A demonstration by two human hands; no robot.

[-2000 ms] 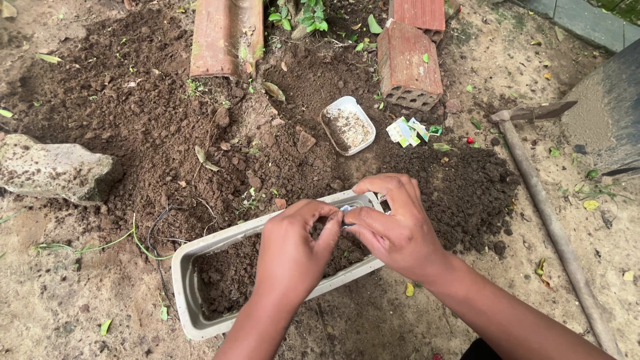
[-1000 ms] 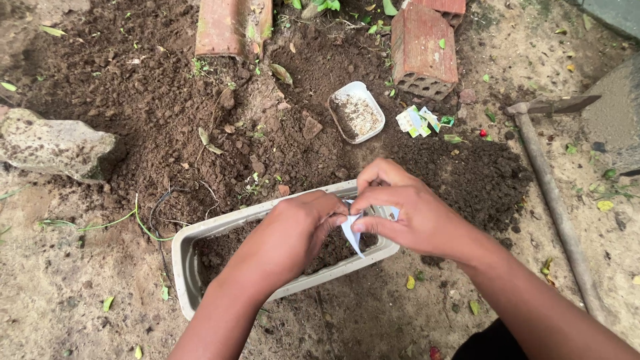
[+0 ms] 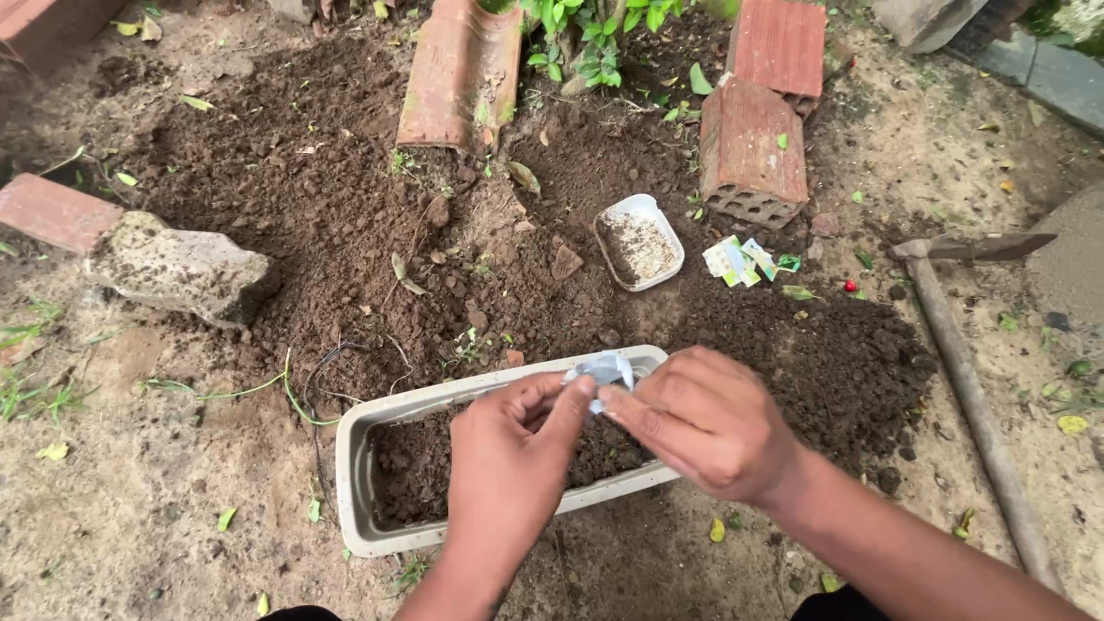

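Both hands meet above a long beige planter trough (image 3: 362,541) that holds dark soil (image 3: 410,466). My left hand (image 3: 517,440) pinches a small, crumpled piece of whitish-blue paper or film (image 3: 606,369) between thumb and fingers. At its right side, my right hand (image 3: 711,423) has its fingertips on the same piece. What may lie inside the piece cannot be told. Beyond the trough, a white plastic tub (image 3: 668,263) with pale, crumbly matter rests on the ground. Several torn, printed packet pieces (image 3: 731,260) lie just right of the tub.
A hoe (image 3: 957,345) lies along the right side, near a heap of dark soil (image 3: 811,362). Hollow bricks (image 3: 753,147), a clay roof tile (image 3: 461,73) and a leafy plant (image 3: 595,43) are at the back. On the left are a rock (image 3: 185,267) and a reddish brick (image 3: 56,211).
The pale piece hung down as a pointed flap between the hands one second ago; now it is bunched at the fingertips. The right hand has turned, its fingers now pointing left.
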